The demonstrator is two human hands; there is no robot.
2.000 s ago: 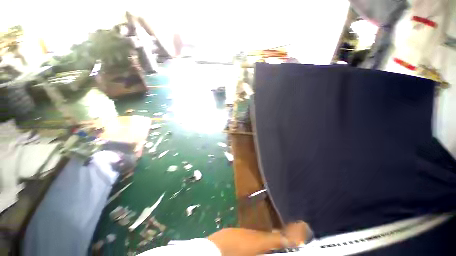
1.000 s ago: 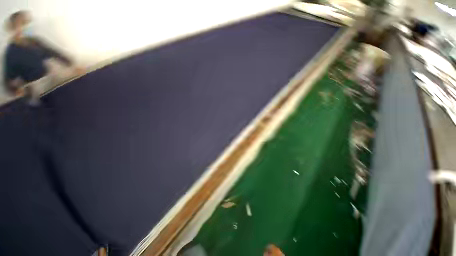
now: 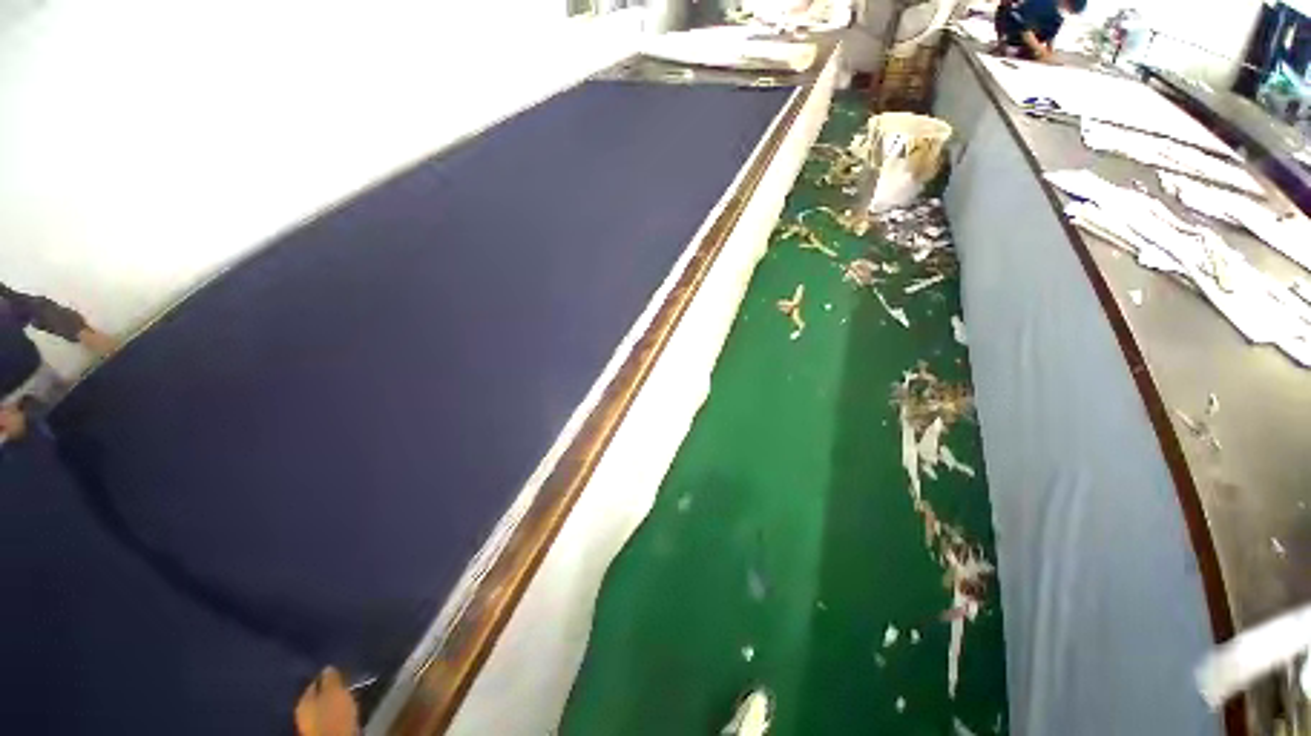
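Note:
Dark navy fabric point(image 3: 431, 302) covers the long table on my left, with a whitish selvedge along its near side. My left hand point(image 3: 328, 705) is small and cut off by the bottom edge; its fingers are closed on the fabric near the table's near side. A curved fold of the upper ply point(image 3: 158, 554) runs from there to a coworker's hands point(image 3: 94, 339) at the far left. My right hand is not in view.
A wood table edge point(image 3: 554, 525) with pale cloth below borders a green, scrap-littered floor point(image 3: 762, 446). A waste bin point(image 3: 906, 151) stands ahead. At right, a skirted table point(image 3: 1150, 388) holds white pieces. Another person point(image 3: 1024, 26) leans over its far end.
The view has swung from one table end to the length of the table and then steadied. The coworker has shifted toward the left edge of the view. The metal rail has left view.

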